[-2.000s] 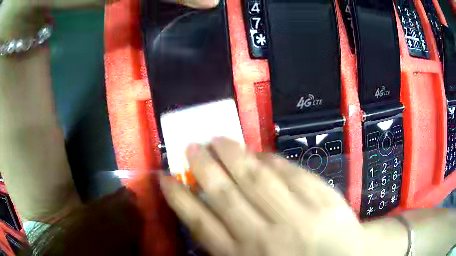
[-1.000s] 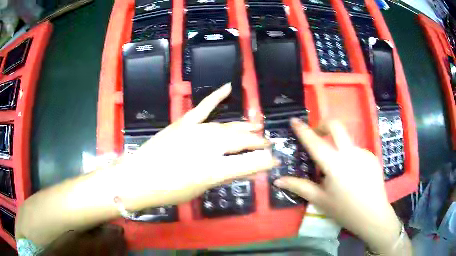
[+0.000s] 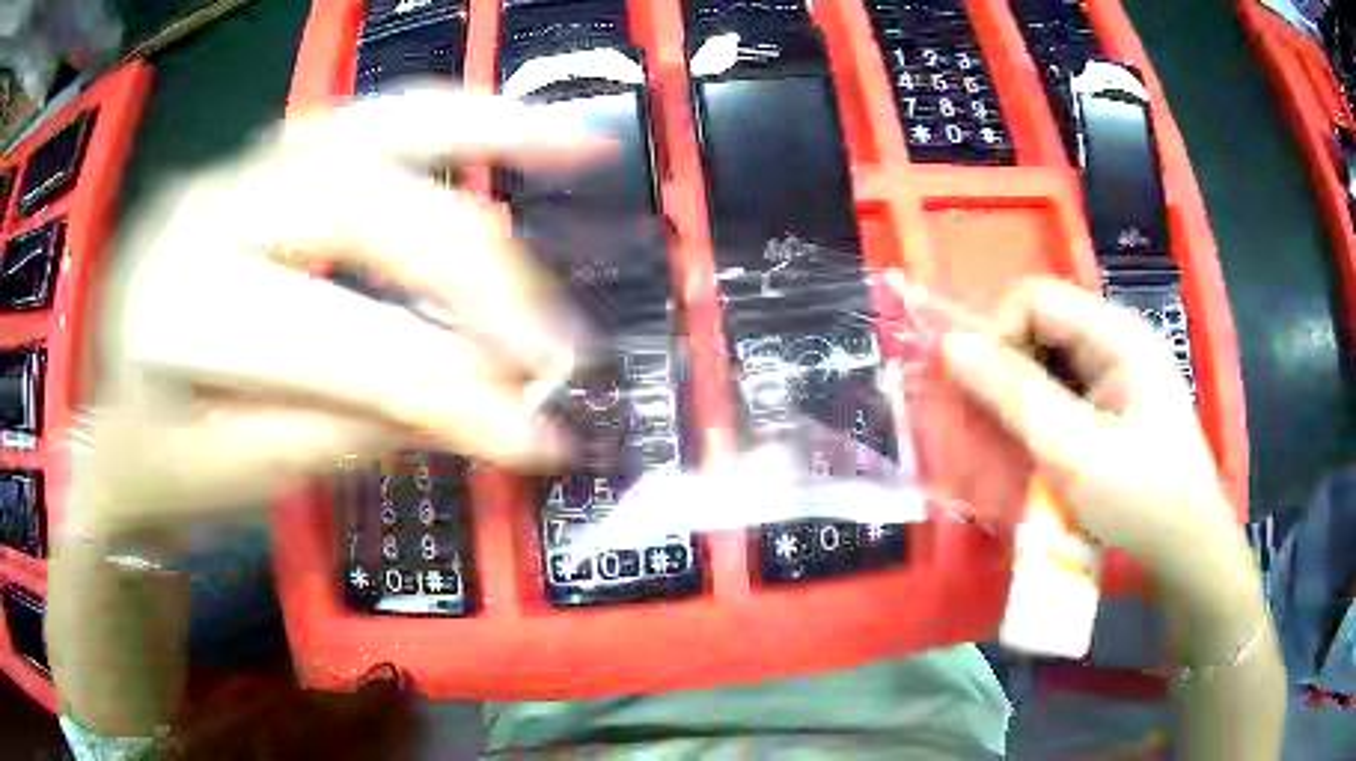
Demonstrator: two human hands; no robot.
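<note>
A clear protective film [image 3: 803, 476] shows as shiny streaks above the lower halves of the open black flip phones. My left hand [image 3: 342, 298] is blurred at the left and pinches the film's left side between thumb and finger. My right hand [image 3: 1101, 402] pinches the film's right edge and also holds a white scraper card [image 3: 1053, 587] hanging below the palm. Under the film are the middle phone [image 3: 781, 156] and the phone left of it [image 3: 613, 565]. A further phone [image 3: 405, 543] is partly hidden by my left hand.
The red foam tray [image 3: 595, 654] lies on a dark green surface [image 3: 186, 164]. An empty pocket [image 3: 996, 253] is right of the middle phone. Another open phone [image 3: 1118, 171] stands at the right. More red trays lie at the left [image 3: 112, 193] and right edges.
My left hand has lifted and moved left and up from the phones. My right hand has moved right and slightly down. The clear film now shows between them, and the card shows below my right hand.
</note>
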